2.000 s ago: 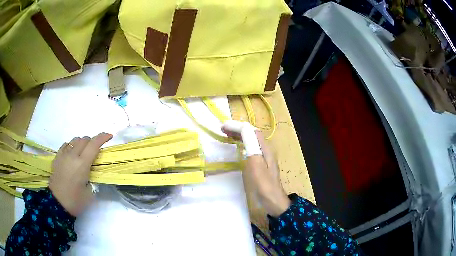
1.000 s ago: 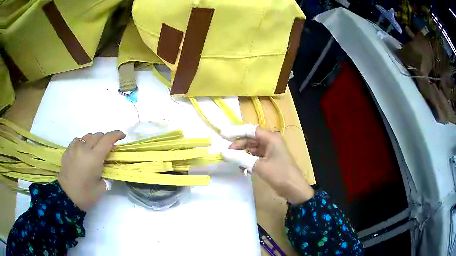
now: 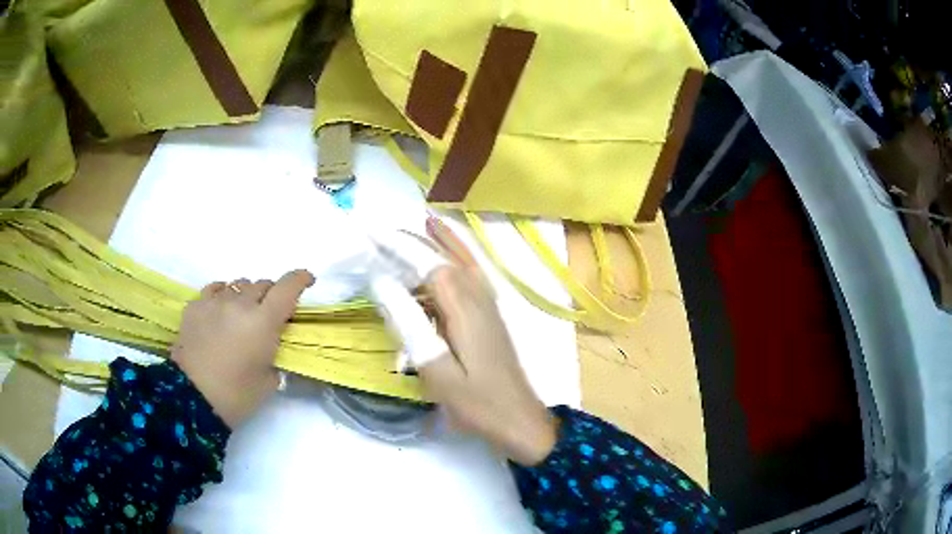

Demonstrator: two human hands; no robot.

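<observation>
My left hand (image 3: 232, 344) is closed over a bundle of long yellow straps (image 3: 136, 302) above the white paper (image 3: 251, 256). The straps trail off to the left edge. My right hand (image 3: 459, 344), slightly blurred, with white wraps on thumb and finger, is at the straps' right ends and covers part of them. Whether its fingers grip the straps cannot be told. A round clear-rimmed container (image 3: 378, 415) lies under the straps, mostly hidden by them.
Yellow bag bodies (image 3: 585, 104) with brown bands lie behind the work. Bag strap loops (image 3: 637, 282) hang onto the wooden table. A khaki webbing tab (image 3: 336, 154) with a ring lies on the paper. At right are a white cloth-covered edge (image 3: 825, 177) and a red item (image 3: 788, 323).
My right hand has moved left from beyond the strap ends to over them. The view has shifted, so the table things sit further right. The purple-handled tool at the bottom is no longer visible.
</observation>
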